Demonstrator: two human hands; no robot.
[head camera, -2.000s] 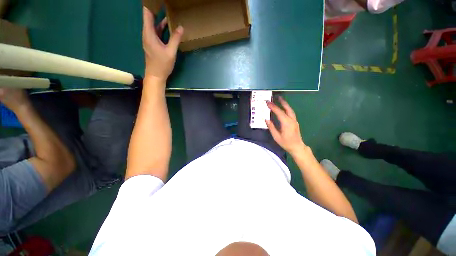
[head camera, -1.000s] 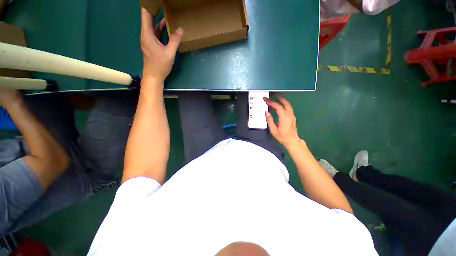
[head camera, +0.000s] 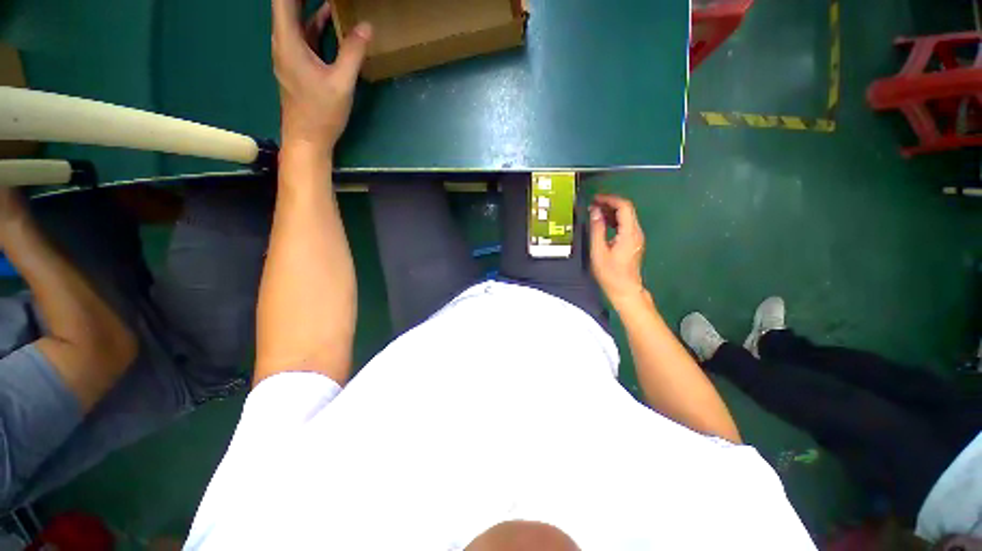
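An open brown cardboard box (head camera: 436, 32) sits on the dark green workbench, cut off by the top edge of the picture. My left hand (head camera: 318, 86) holds the box at its left end, thumb at the near corner and fingers on the outer side. A smartphone (head camera: 551, 215) with a yellow-green screen lies on my right thigh just below the table edge. My right hand (head camera: 617, 242) is just right of the phone, fingers curled and apart, touching nothing that I can see.
The workbench (head camera: 538, 118) has a pale edge. A cream pipe (head camera: 140, 124) crosses at left, near a seated neighbour's arm (head camera: 75, 291). A red stool (head camera: 931, 92) and yellow-black tape (head camera: 765, 122) are at right. Another person's legs (head camera: 818, 377) reach in from the right.
The phone screen has turned from white to yellow-green. My right hand has drawn off the phone's edge. The box and my left hand show slightly higher and further left.
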